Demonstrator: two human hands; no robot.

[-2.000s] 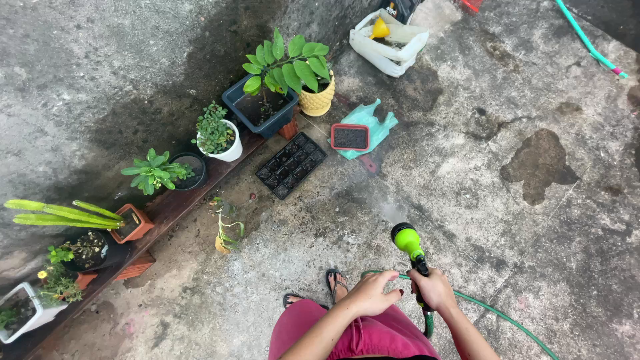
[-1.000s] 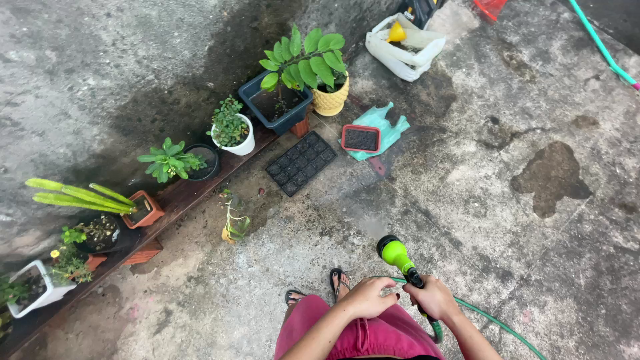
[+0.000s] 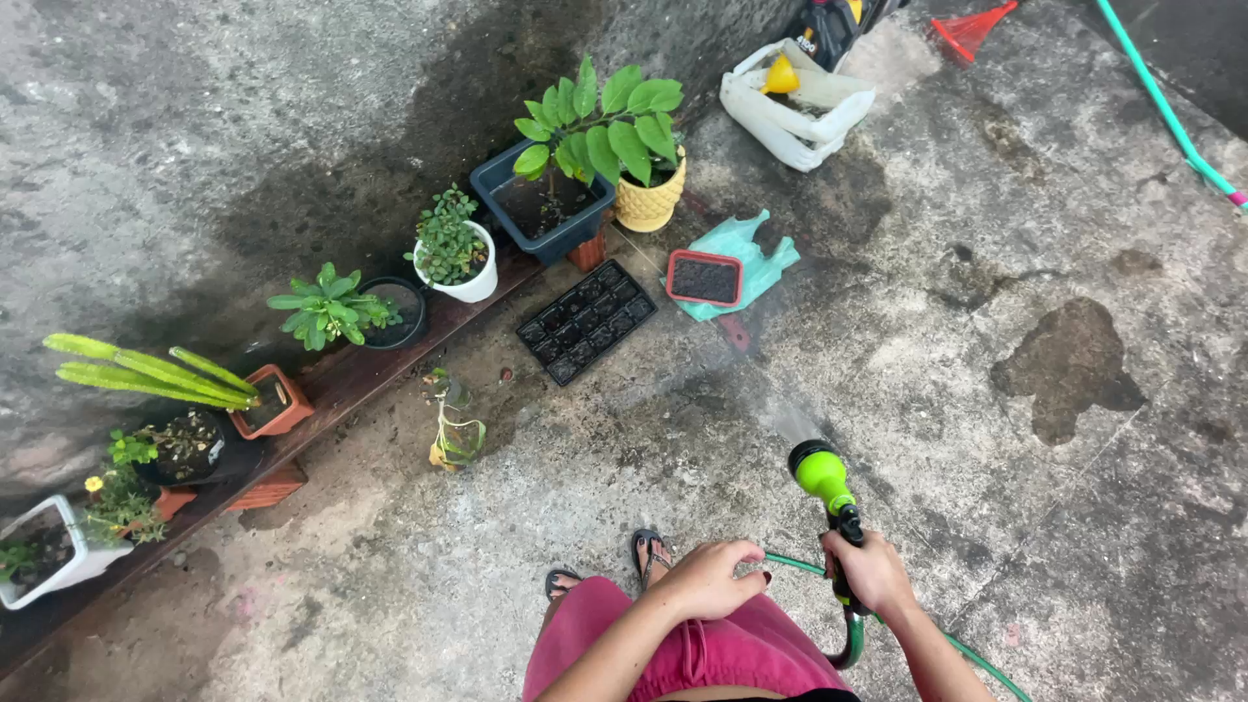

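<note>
My right hand [image 3: 871,573] is closed around the black handle of a green hose spray nozzle [image 3: 821,475]. A fine spray leaves its head toward the upper left. A green garden hose [image 3: 975,658] runs from the handle's lower end. My left hand [image 3: 714,579] hovers over my pink shorts with fingers apart, holding nothing, near the hose. Ahead on the concrete lie a black seedling tray [image 3: 587,322] with dark contents and a red-rimmed rectangular pot of soil [image 3: 705,279] on a teal plastic bag [image 3: 756,255].
Along the wall, a dark wooden plank [image 3: 366,382] holds several potted plants, including a cactus [image 3: 146,372] and a blue-grey planter [image 3: 558,234]. Beside it stands a yellow pot [image 3: 650,203]. A white container [image 3: 790,127] with a yellow funnel, a red funnel [image 3: 969,31] and a wilted plant [image 3: 454,434] are on the ground.
The nozzle head has swung leftward from its place two seconds ago, still in my right hand, and its spray shows more plainly. My left hand remains over the shorts.
</note>
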